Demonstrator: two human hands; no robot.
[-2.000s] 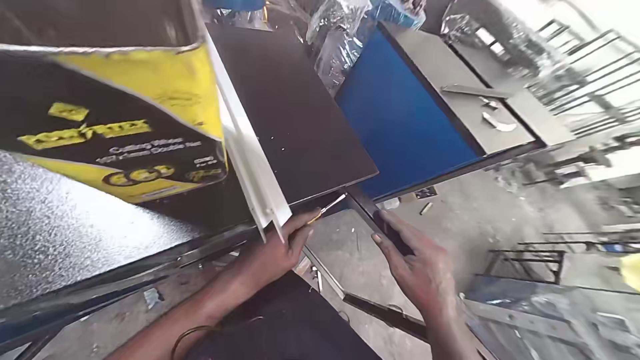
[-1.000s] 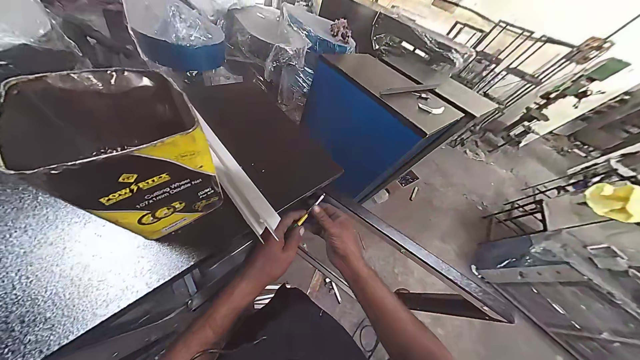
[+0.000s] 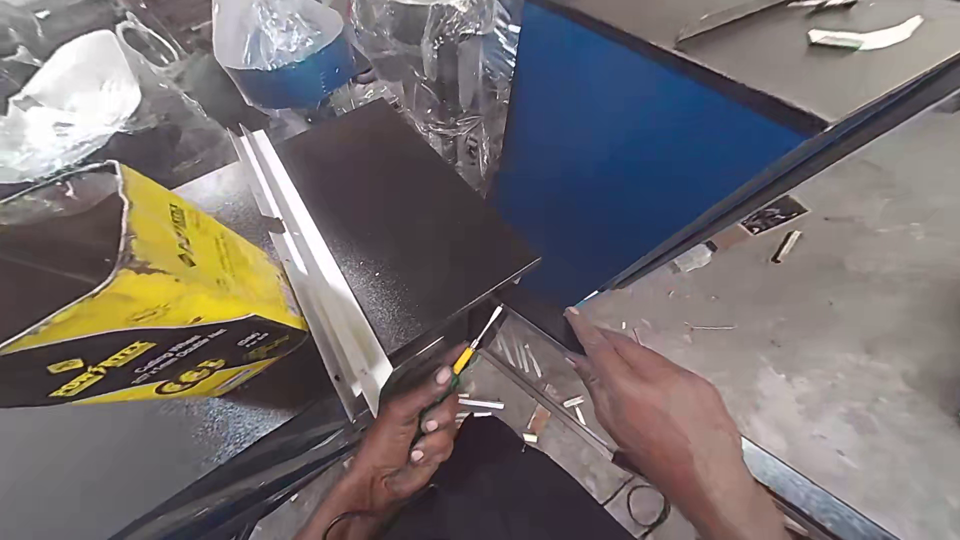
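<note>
My left hand (image 3: 420, 427) is closed around the handle of a small tool with a yellow collar and a pale thin tip (image 3: 480, 341), which looks like a screwdriver; the tip points up and right, beside the corner of a dark flat panel (image 3: 420, 217). To the right, my right hand (image 3: 652, 405) has its thumb and forefinger at a dark metal frame piece (image 3: 551, 322), near the lower corner of a blue panel (image 3: 630, 142). Whether the fingers grip that piece cannot be told. White metal channel strips (image 3: 315, 277) lie along the dark panel, their ends near my left hand.
A yellow and black cutting-wheel tin (image 3: 202, 262) stands open on the speckled work surface (image 3: 135, 457) at left. Plastic-wrapped parts (image 3: 285, 60) are behind. A grey top (image 3: 750, 45) bears metal scraps. Offcuts (image 3: 574, 409) and a dark cable (image 3: 646, 506) lie on the floor.
My hands were close together at the tool tip one second ago; now they are apart, with the right hand at the dark frame. The view has moved in closer.
</note>
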